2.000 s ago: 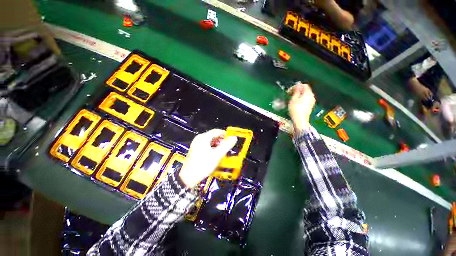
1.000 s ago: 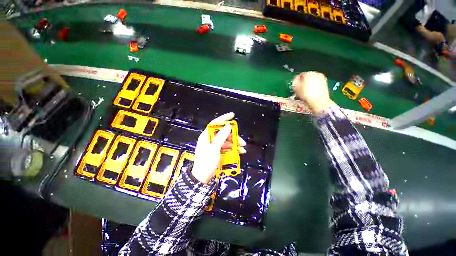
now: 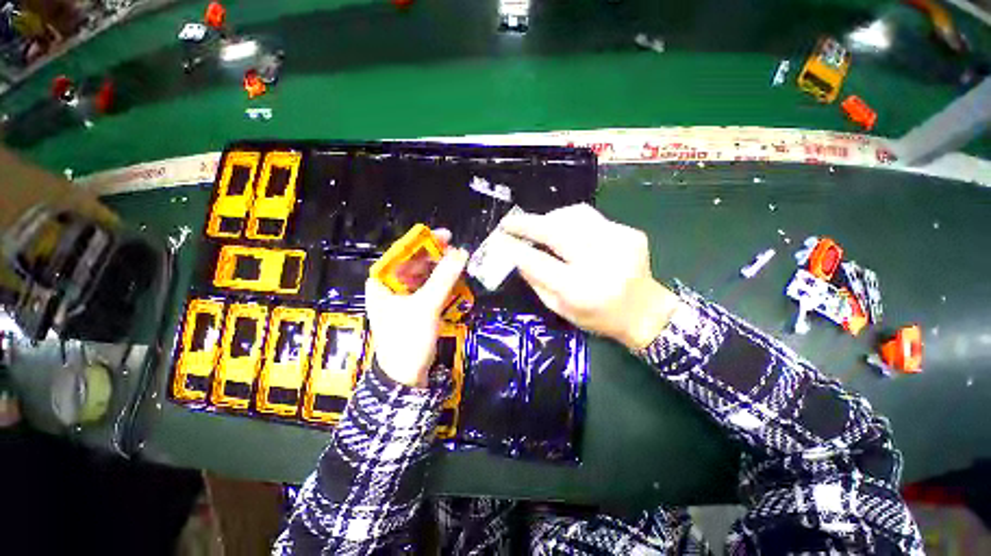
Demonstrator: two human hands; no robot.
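Observation:
My left hand (image 3: pixel 408 320) holds a yellow-orange housing (image 3: pixel 404 261), tilted, above the middle of the black blister tray (image 3: pixel 380 201). My right hand (image 3: pixel 592 266) pinches a small white plate (image 3: pixel 497 256) just right of the housing. The two parts are close together; whether they touch is unclear. More housings lie in the tray: two upright at the top left, one sideways below them (image 3: pixel 259 270), and a row along the bottom, partly hidden by my left arm. A small white piece (image 3: pixel 490 189) lies on the tray above the plate.
A pile of white and orange-red parts (image 3: pixel 831 285) lies on the bench at right, with another red part (image 3: pixel 902 349) beside it. Loose parts and a part-filled housing (image 3: pixel 824 70) lie on the green belt. A pale tape roll (image 3: pixel 96 391) and dark object (image 3: pixel 103 272) are at left.
My right hand has come back from the belt edge to over the tray, now showing a white plate. My left hand has moved left and tilted the housing. The view has shifted.

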